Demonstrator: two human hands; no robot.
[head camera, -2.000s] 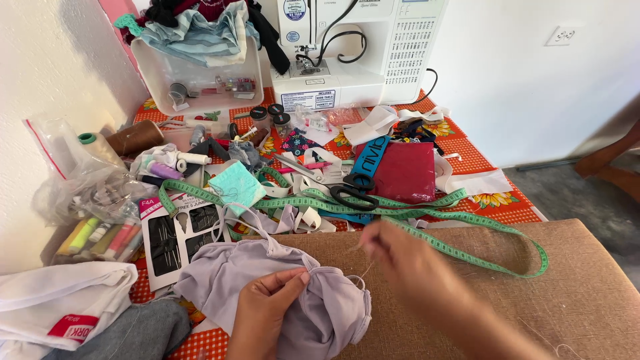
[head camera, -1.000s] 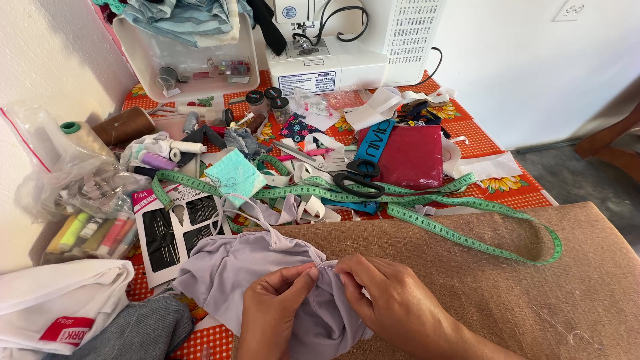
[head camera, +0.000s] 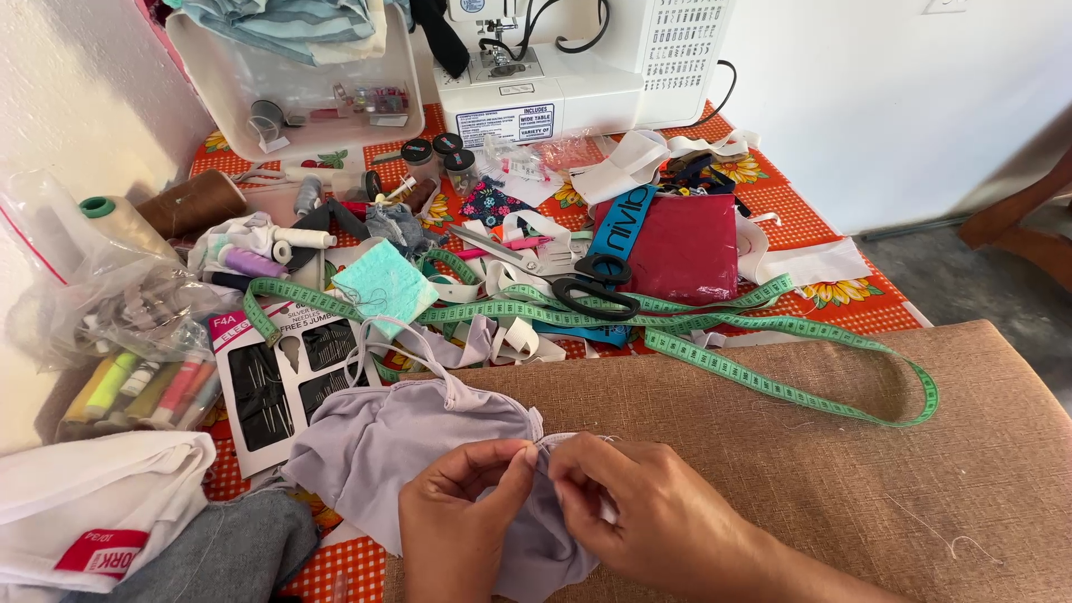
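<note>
A lavender fabric garment (head camera: 368, 452) with thin straps lies bunched over the near edge of a brown cloth-covered board (head camera: 796, 469). My left hand (head camera: 469, 511) pinches the garment's edge between thumb and forefinger. Close beside it, my right hand (head camera: 628, 502) has its fingers closed at the same edge; whether a needle is between them is too small to tell. Beyond the hands lie a green tape measure (head camera: 754, 381), black-handled scissors (head camera: 595, 293) and a card of needles (head camera: 268, 402). A turquoise cloth square (head camera: 385, 285) lies beside the card.
A white sewing machine (head camera: 578, 84) stands at the back, with a plastic bin (head camera: 301, 134) to its left. Thread spools (head camera: 193, 203), a bag of coloured threads (head camera: 142, 377), a red packet (head camera: 687, 247), white cloth (head camera: 92, 502) and denim (head camera: 209, 553) surround the board.
My right hand was raised away from the garment two seconds ago; it came down to the edge beside my left hand and stays there. My left hand keeps its pinch.
</note>
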